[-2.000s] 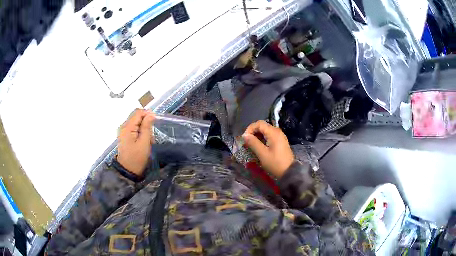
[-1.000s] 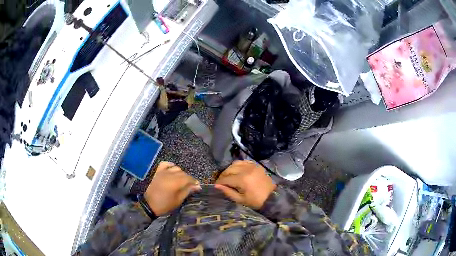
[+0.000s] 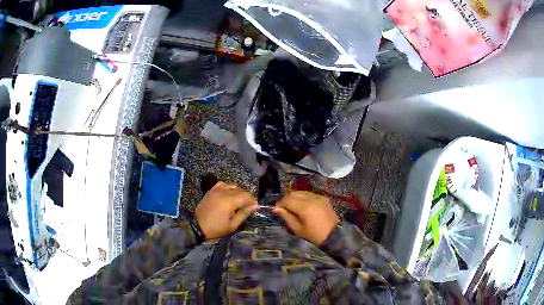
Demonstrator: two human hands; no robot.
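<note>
My left hand (image 3: 225, 209) and my right hand (image 3: 307, 215) are close together in front of my lap. They pinch a thin, pale, shiny edge between their fingertips; it looks like the rim of a small clear plastic bag (image 3: 266, 209). Most of the bag is hidden by the hands or too small to make out, and I cannot tell what is in it.
An open grey cloth bag (image 3: 345, 156) with crinkled black plastic inside stands ahead on the speckled floor. The white sewing machine (image 3: 77, 128) is at left, a blue panel (image 3: 160, 189) beside it. A white tub (image 3: 417, 202) with plastic bags is at right. A pink printed package (image 3: 450, 36) is at upper right.
The view has swung, and the sewing machine now lies further left. Two seconds ago my hands were apart, with the clear bag at my left hand; now both hold its edge close together.
</note>
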